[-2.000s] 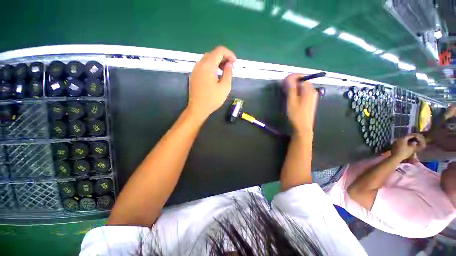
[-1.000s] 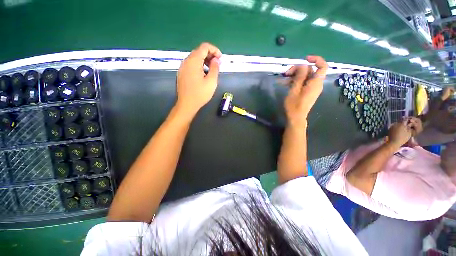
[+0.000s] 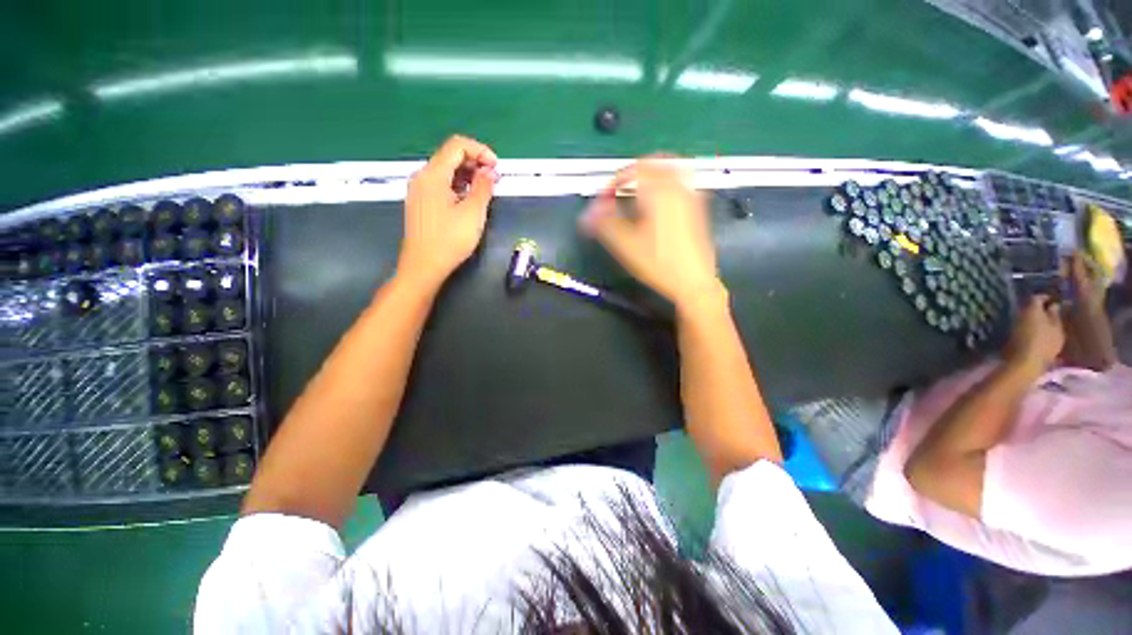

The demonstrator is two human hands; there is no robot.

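Note:
My left hand [image 3: 444, 217] is raised over the far part of the dark bench top [image 3: 534, 397], fingers curled around a small dark round part [image 3: 464, 181], mostly hidden. My right hand [image 3: 660, 233] is motion-blurred near the far bench edge, right of the mallet; whether it holds anything cannot be told. A thin pale stick-like thing [image 3: 626, 191] shows faintly by its fingers. The two-faced mallet [image 3: 523, 264] lies between my hands, its black and yellow-green head to the left, its handle running under my right wrist.
A clear compartment tray [image 3: 255, 341] at left holds rows of black round parts. A crowd of loose black parts [image 3: 925, 254] stands at right, one with yellow. A lone black piece [image 3: 741, 207] lies on the bench; another [image 3: 607, 119] is on the green surface. A person in pink [image 3: 993, 459] sits at right.
My right hand has moved left, closer to my left hand, and the black stick seen in it earlier no longer shows clearly. The black piece on the green surface has shifted left.

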